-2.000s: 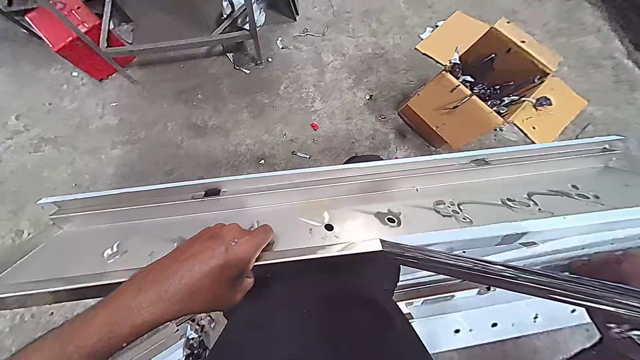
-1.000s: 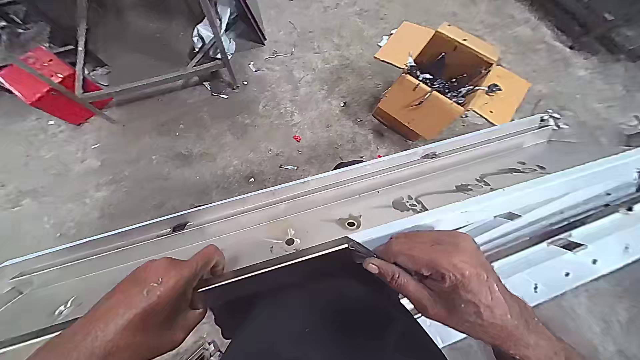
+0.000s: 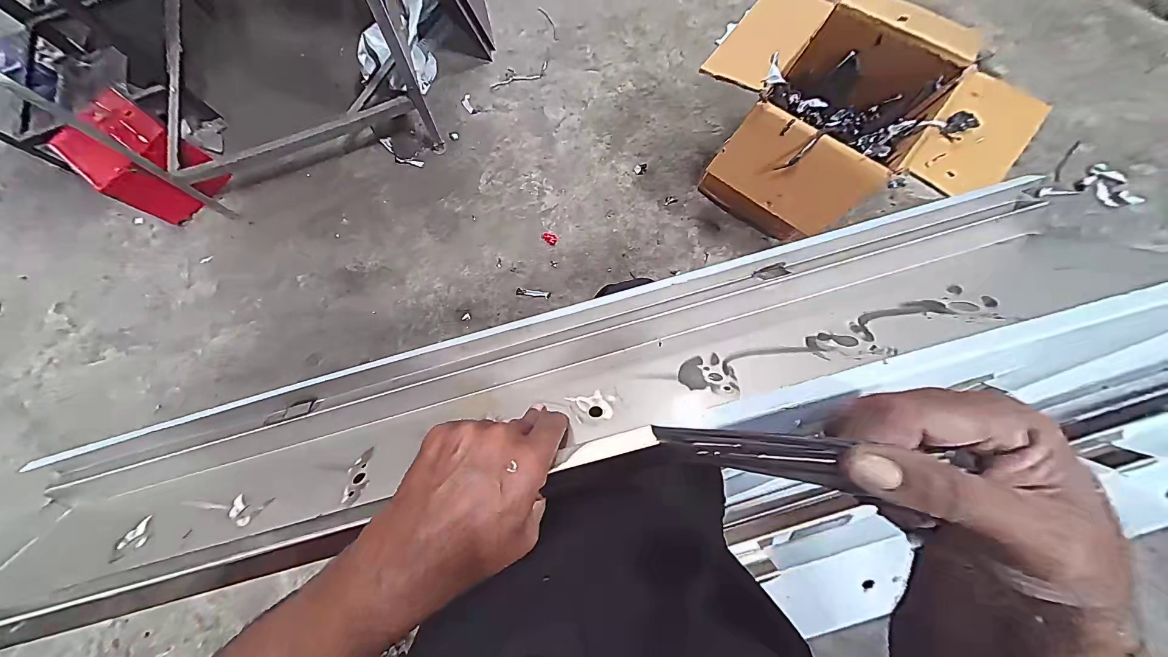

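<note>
A long grey-white metal channel (image 3: 511, 392) with punched holes and dark smears lies slantwise across the view. My left hand (image 3: 484, 484) grips its near edge, just left of a round hole. My right hand (image 3: 985, 484) is closed on a bundle of dark, glossy strips (image 3: 757, 452), pinned under the thumb. These strips run left from the hand to the channel's near edge, where they meet a short pale stretch of that edge. What the strips are made of cannot be told. Part of the right hand is blurred.
An open cardboard box (image 3: 794, 173) with dark and silvery scraps stands on the concrete floor beyond the channel. At the upper left are a metal frame (image 3: 292, 141) and a red container (image 3: 137, 155). More white metal profiles (image 3: 839, 584) lie under and beside my right hand.
My right hand was at the channel's near edge one second ago; it is now farther right, with dark strips stretched between it and that edge. My left hand still holds the edge.
</note>
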